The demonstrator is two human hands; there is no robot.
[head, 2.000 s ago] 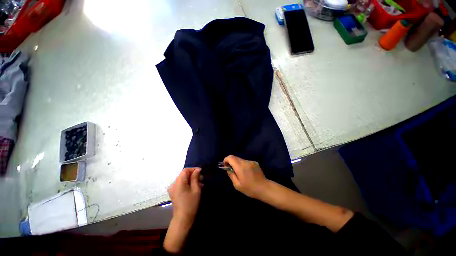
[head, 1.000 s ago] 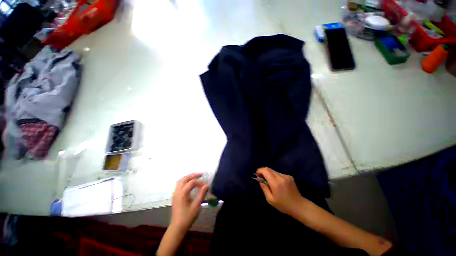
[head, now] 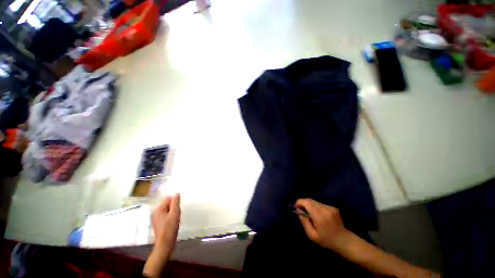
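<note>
The dark navy jacket (head: 309,141) lies lengthwise on the pale table, its near end at the table edge. My right hand (head: 320,221) is over the jacket's near end, fingers closed on a small thin metallic tool that I cannot identify. My left hand (head: 166,220) is off the jacket, over the table at the left, just below the button box (head: 154,162) and the small box with a brown-yellow inside (head: 142,188). Its fingers are bunched together; blur hides whether anything is between them.
White paper (head: 116,227) lies at the near left edge. Grey garments (head: 76,119) and a red basket (head: 127,35) are far left. A smartphone (head: 390,69), green box (head: 447,69) and red basket (head: 469,27) are at the right. A blue crate (head: 467,228) is at lower right.
My left hand has left the jacket and moved left toward the boxes, its fingers coming together. My right hand stays over the jacket with the tool. The camera view has turned left.
</note>
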